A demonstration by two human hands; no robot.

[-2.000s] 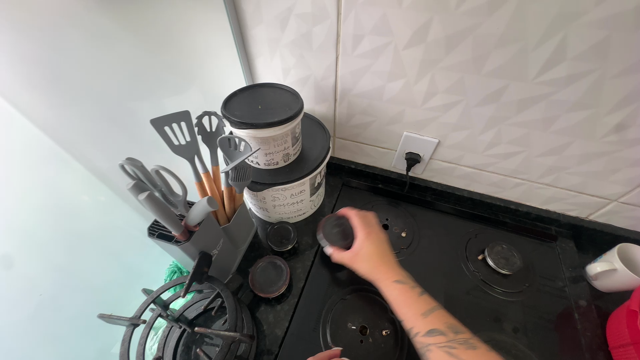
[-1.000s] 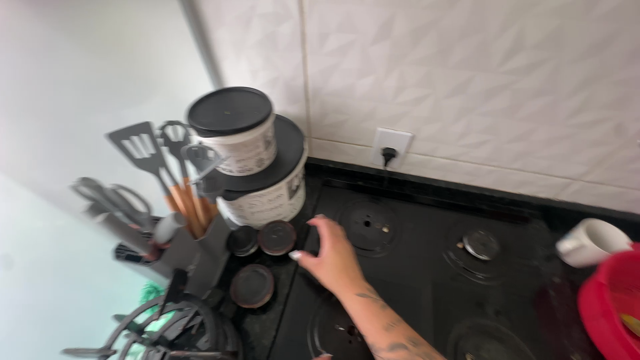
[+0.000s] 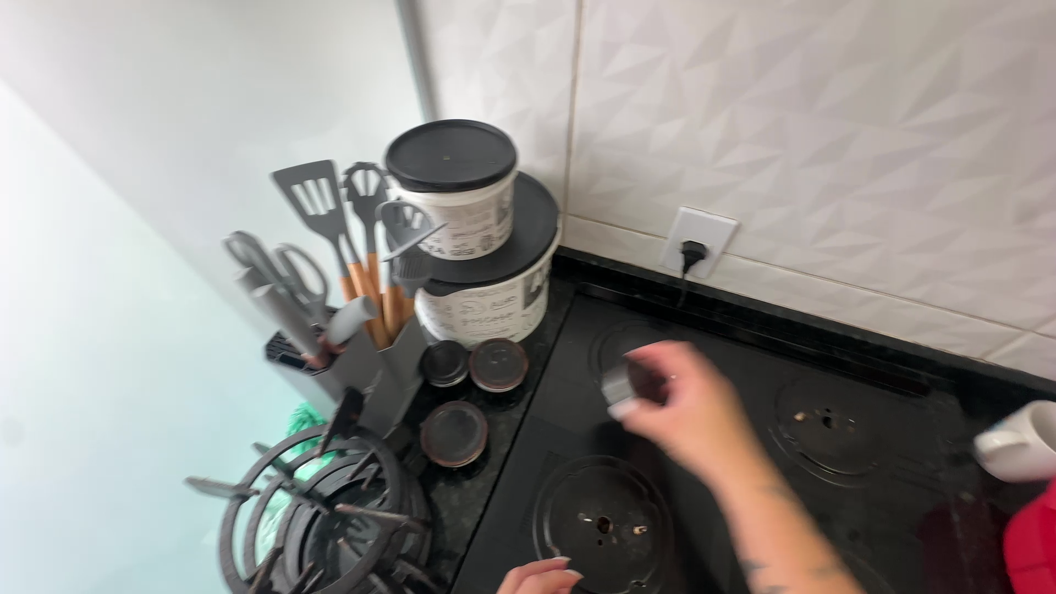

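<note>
My right hand (image 3: 681,404) holds a burner cap with its silvery burner head (image 3: 631,386), tilted, above the back left burner area of the black gas cooktop (image 3: 544,429). Only the fingers of my left hand (image 3: 540,576) show, at the bottom edge over the cooktop, and what they do is hidden. On the dark stone counter left of the cooktop lie a small burner cap (image 3: 444,363), a medium one (image 3: 498,365) and a larger one (image 3: 454,434). The back right burner base (image 3: 827,419) and the front left burner base (image 3: 604,525) are uncovered.
Stacked round pan grates (image 3: 330,511) stand at the lower left, before a grey utensil and knife holder (image 3: 371,371). Two lidded tubs (image 3: 487,309) are stacked behind. A black plug (image 3: 693,252) sits in the wall socket. At the right are a white mug (image 3: 1019,445) and a red container (image 3: 1031,536).
The burner piece seen on the back right burner in the earlier frames is gone from there, and my right hand now holds one farther left. The cap first held in that hand rests on the counter.
</note>
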